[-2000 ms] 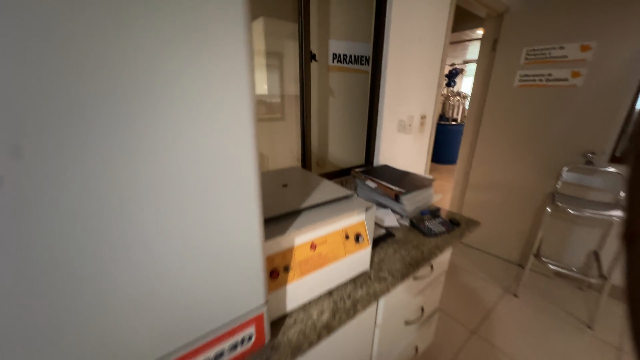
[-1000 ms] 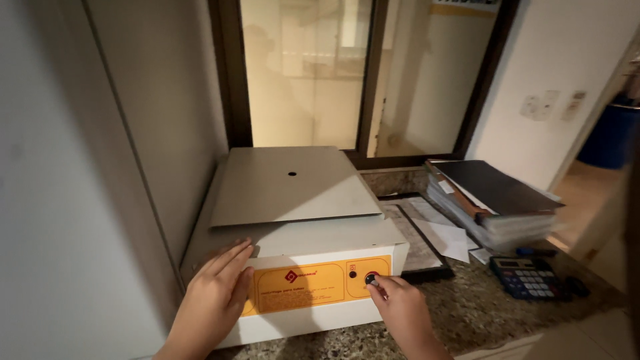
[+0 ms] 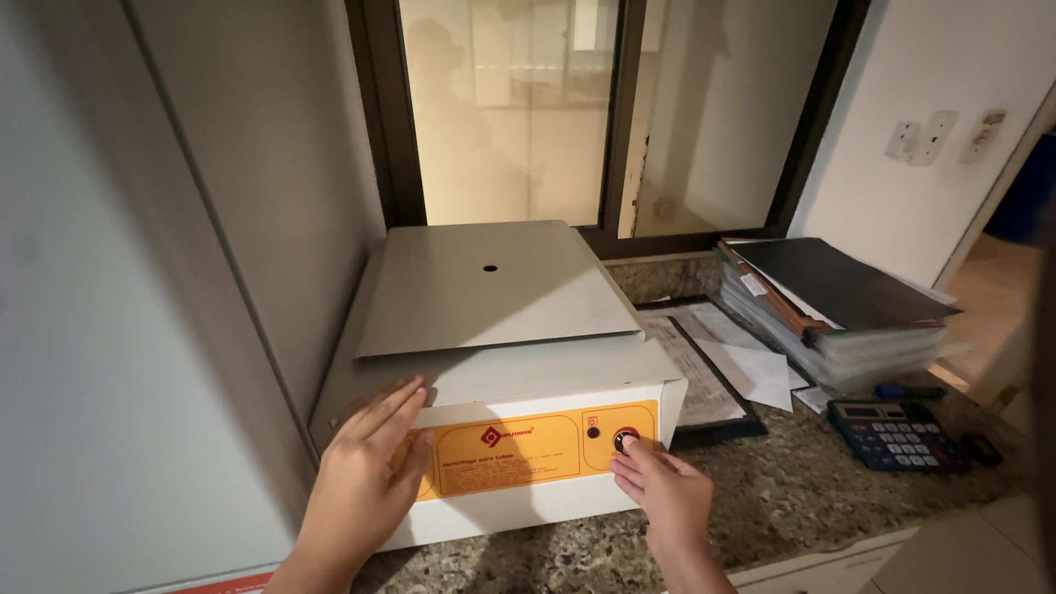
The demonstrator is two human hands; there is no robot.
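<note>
A Quimis tube centrifuge (image 3: 528, 511) in off-white metal stands on a granite counter, its flat lid (image 3: 503, 297) lowered, with a small dark hole in it. A yellow control panel (image 3: 507, 462) covers much of its front. My left hand (image 3: 371, 462) rests at the upper left front edge, fingers extended and holding nothing, hiding the panel's left end. At the panel's right end, the thumb and fingers of my right hand (image 3: 668, 487) pinch a black round knob (image 3: 624, 442) with a red rim. A small dark round part (image 3: 593, 432) sits left of that knob.
A tall grey cabinet (image 3: 165, 330) rises close on the left. Right of the centrifuge lie a clipboard with papers (image 3: 701, 388), a stack of folders (image 3: 833, 330) and a calculator (image 3: 899, 437) on the granite counter (image 3: 767, 503). A dark-framed window (image 3: 615, 124) stands behind.
The view has moved up to the centrifuge since two seconds ago, when no hands showed. Both hands were at its front one second ago, the right one at the knob.
</note>
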